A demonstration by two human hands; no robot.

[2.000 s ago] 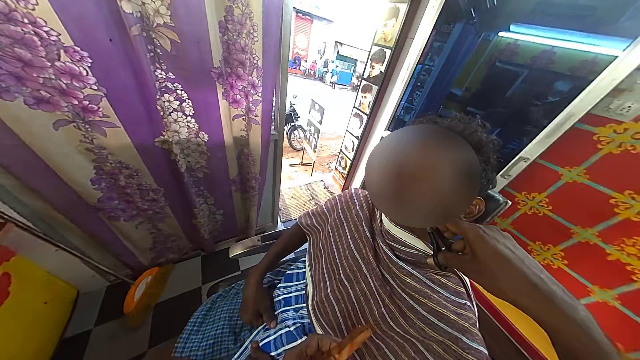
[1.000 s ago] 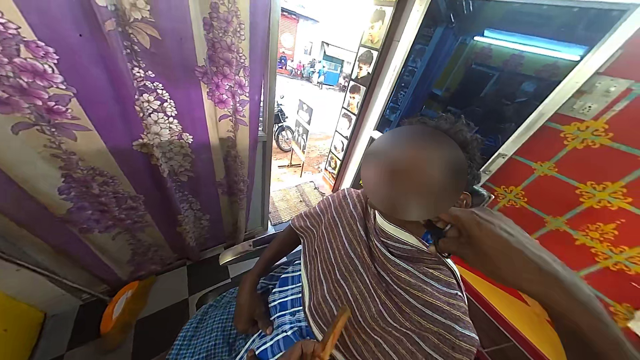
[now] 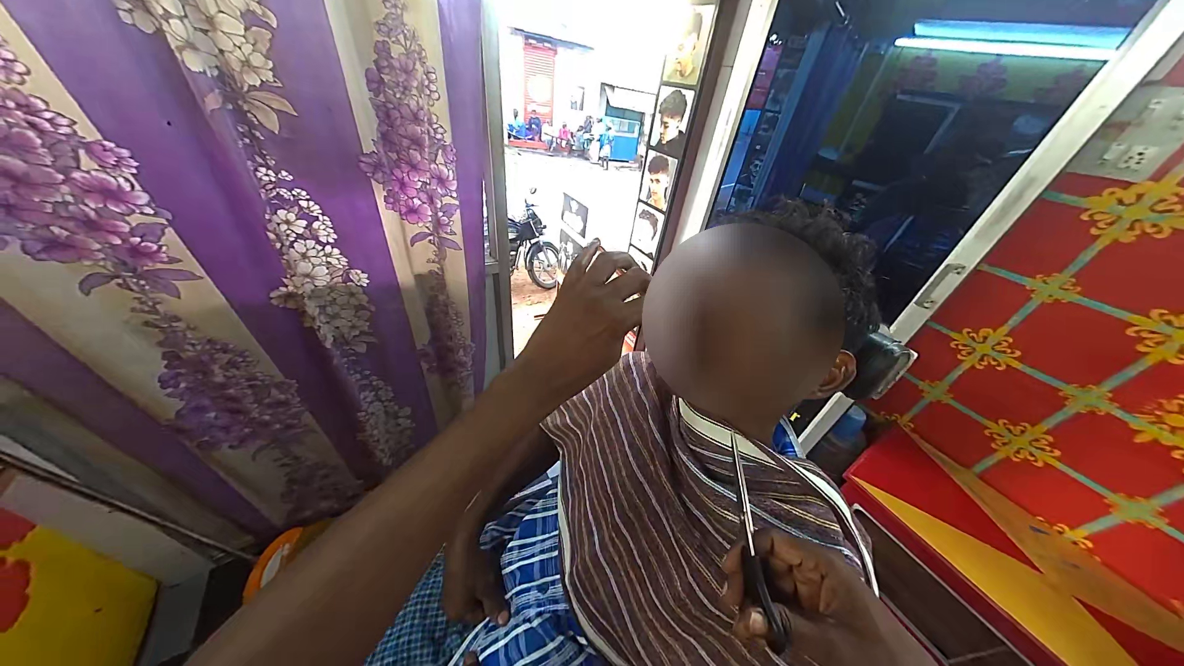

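Observation:
A seated person is wrapped in a brown striped cloth (image 3: 638,499) that reaches up to the neck. Beside the person's face my left hand (image 3: 599,314) is raised, its fingers bent and apart, with no tool visible in it; whether the fingertips touch the face is unclear. Low in front of the cloth, my right hand (image 3: 819,592) grips a pair of scissors (image 3: 745,486) by dark handles. Their slim metal blades point up toward the neckline and look closed together. Under my left arm, the person's own hand (image 3: 476,583) rests by blue checked cloth (image 3: 532,573).
A purple floral curtain (image 3: 324,277) hangs at left. Past the doorway stand a motorcycle (image 3: 536,245) and several people. A framed mirror (image 3: 897,166) and a red patterned wall (image 3: 1054,370) are at right. An orange-rimmed object (image 3: 268,560) lies low at left.
My left hand has risen from the lower edge to beside the face; the orange-brown item it held is out of sight. My right hand has moved down from the person's neck.

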